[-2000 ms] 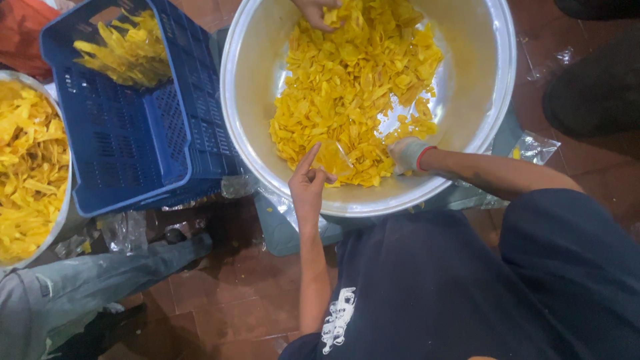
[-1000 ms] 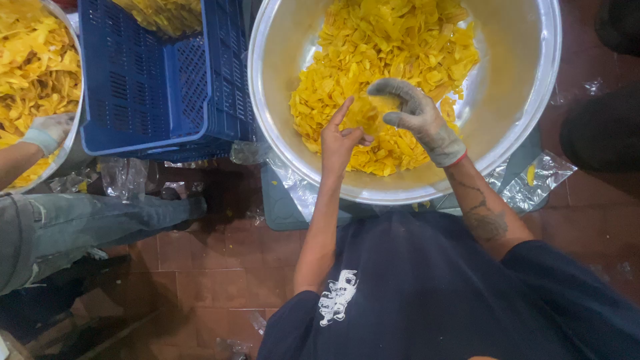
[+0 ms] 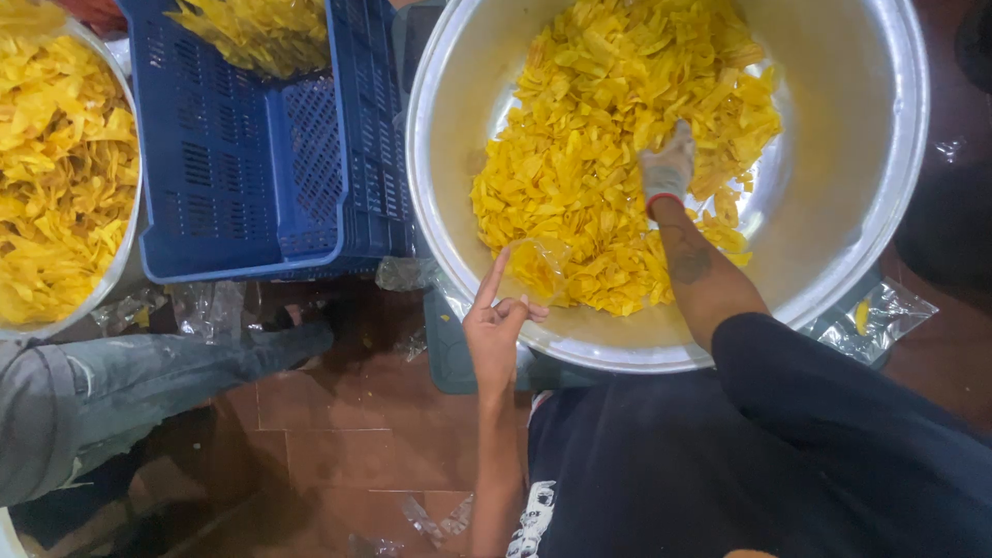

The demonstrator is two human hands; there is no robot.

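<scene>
A large round metal basin point(image 3: 845, 194) holds a heap of thin yellow chips point(image 3: 589, 155). My left hand point(image 3: 496, 310), bare, is at the basin's near left rim and holds a clear plastic bag point(image 3: 536, 267) by its mouth, index finger extended. Some yellow chips show in or through the bag. My right hand point(image 3: 668, 164), in a pale glove with a red cuff, reaches down into the heap right of its middle. Its fingers are partly hidden among the chips, so whether it grips any cannot be told.
Left of the basin stands a blue plastic crate point(image 3: 240, 267) with filled clear bags point(image 3: 263, 35) at its far end. Another round container point(image 3: 124, 256) of yellow chips is at the far left. A co-worker's jeans-clad leg point(image 3: 178, 372) extends below it. Plastic bags point(image 3: 883, 318) lie around.
My right hand has moved from beside the bag back into the chips, farther up the heap. The co-worker's gloved hand seen at the left container one second ago is out of view.
</scene>
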